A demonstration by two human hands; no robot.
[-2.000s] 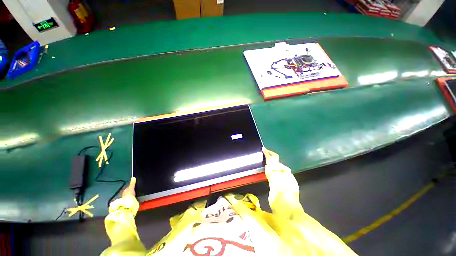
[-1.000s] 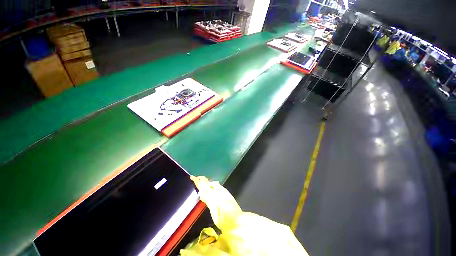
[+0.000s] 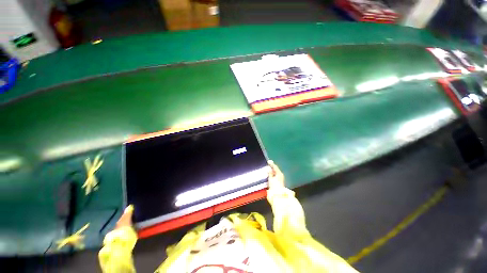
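Observation:
An all-in-one unit (image 3: 187,160) lies screen side up on a red-orange foam tray (image 3: 205,215), close in front of me. Its screen is black, with a small white mark at the right and a long light reflection near the silver lower edge. My left hand (image 3: 126,217) holds the unit's lower left corner. My right hand (image 3: 274,175) holds its right edge near the lower corner. The fingers' undersides are hidden. The picture is slightly blurred.
A black power adapter (image 3: 67,200) with cord lies left on the green bench (image 3: 320,133), beside pale yellow tape crosses (image 3: 92,174). A back-side-up unit (image 3: 283,80) lies behind right on its own pad. More units lie far right; cardboard boxes stand beyond.
The view swung to the right along the bench and is back over the unit. The left hand, out of view a second ago, shows again at the left edge. The right hand stays at the right edge.

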